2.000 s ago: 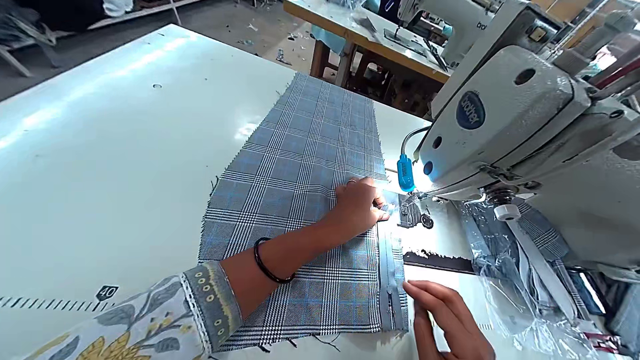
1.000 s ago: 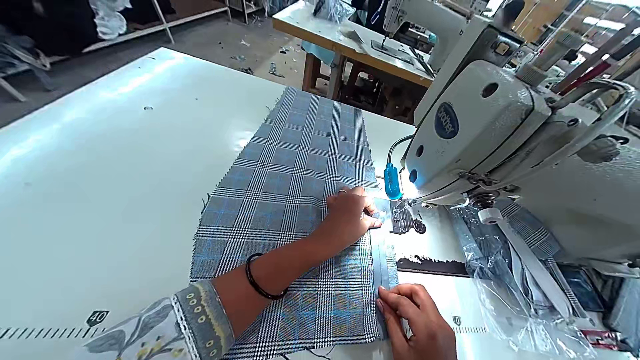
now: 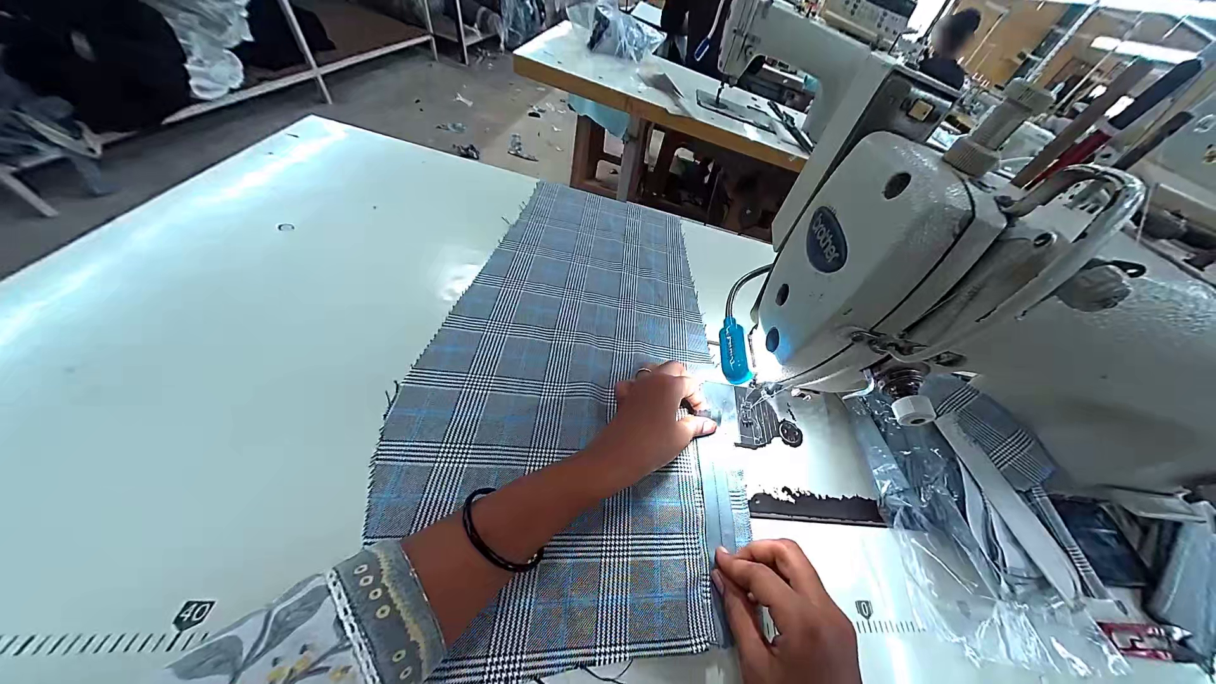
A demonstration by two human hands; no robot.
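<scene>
A grey plaid fabric panel [image 3: 570,332] lies flat on the white sewing table. Along its right edge runs a narrow blue-grey strip [image 3: 719,489], which looks like a zipper tape or binding. My left hand [image 3: 660,418] rests on the panel with bent fingers, its thumb and fingertips at the strip beside the presser foot [image 3: 755,418]. Whether it pinches anything is hidden. My right hand [image 3: 784,608] holds the strip's lower part between thumb and fingers near the panel's bottom corner. The Brother sewing machine head [image 3: 874,237] stands just to the right, with a blue lamp [image 3: 734,351] lighting the foot.
Right of the machine bed lie clear plastic bags [image 3: 988,589], plaid pieces [image 3: 997,432] and light strips. A small red-and-silver object [image 3: 1145,638] lies at the lower right. Behind stands another sewing table [image 3: 617,90] with its machine. A person [image 3: 950,47] is in the far background.
My right hand has come in from the right of the strip's lower end, where its fingers were spread two seconds ago, and has closed on it. My left hand stays beside the presser foot.
</scene>
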